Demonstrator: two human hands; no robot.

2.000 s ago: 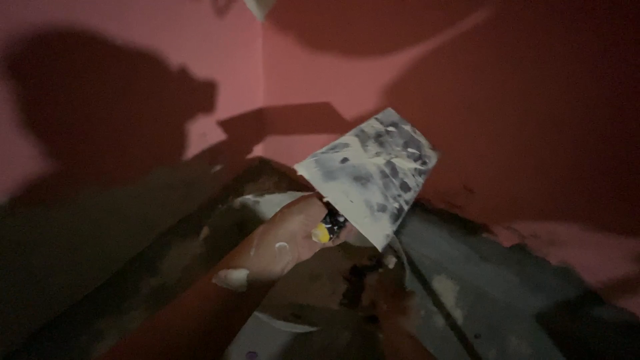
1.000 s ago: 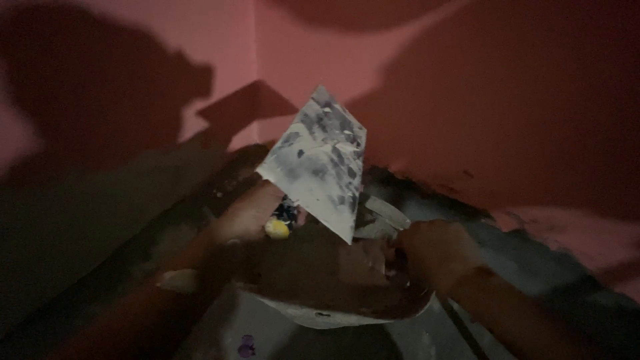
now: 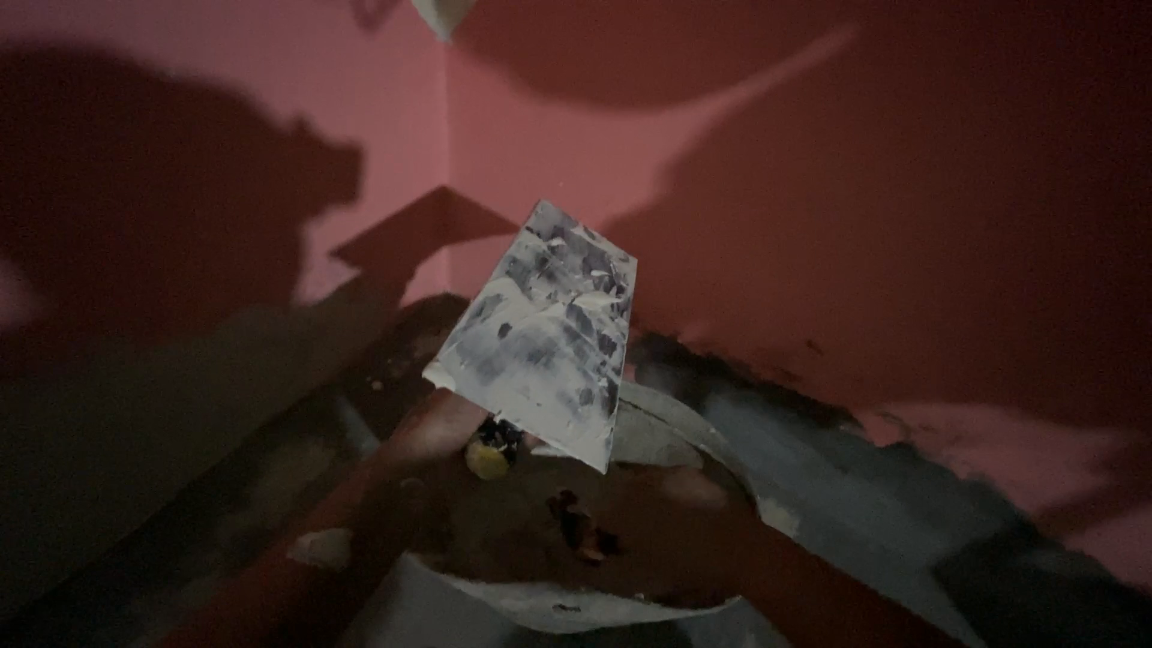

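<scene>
My left hand [image 3: 441, 425], smeared with white paste, grips the black, yellow-ended handle [image 3: 493, 446] of a broad, flat plastering trowel [image 3: 549, 333]. White paste with dark patches coats the trowel's raised face. Below it is a round bucket or tub with a pale, smeared rim [image 3: 567, 614]. My right hand [image 3: 697, 490] is low at the right side of this container, to the right of the trowel's lower corner. Shadow and blur hide its fingers and whatever they may hold. A dark, partly orange object [image 3: 583, 531] shows between my forearms; its kind is unclear.
Two pink walls [image 3: 504, 135] meet in a corner behind the trowel, with large shadows across them. Their lower parts show rough grey patches [image 3: 810, 468]. A pale object [image 3: 444, 13] is partly visible at the top edge.
My right hand, not plainly visible in the oldest frame, was beside a pale blade one second ago; it is now lower, at the container. The trowel has tilted and remains in my left hand.
</scene>
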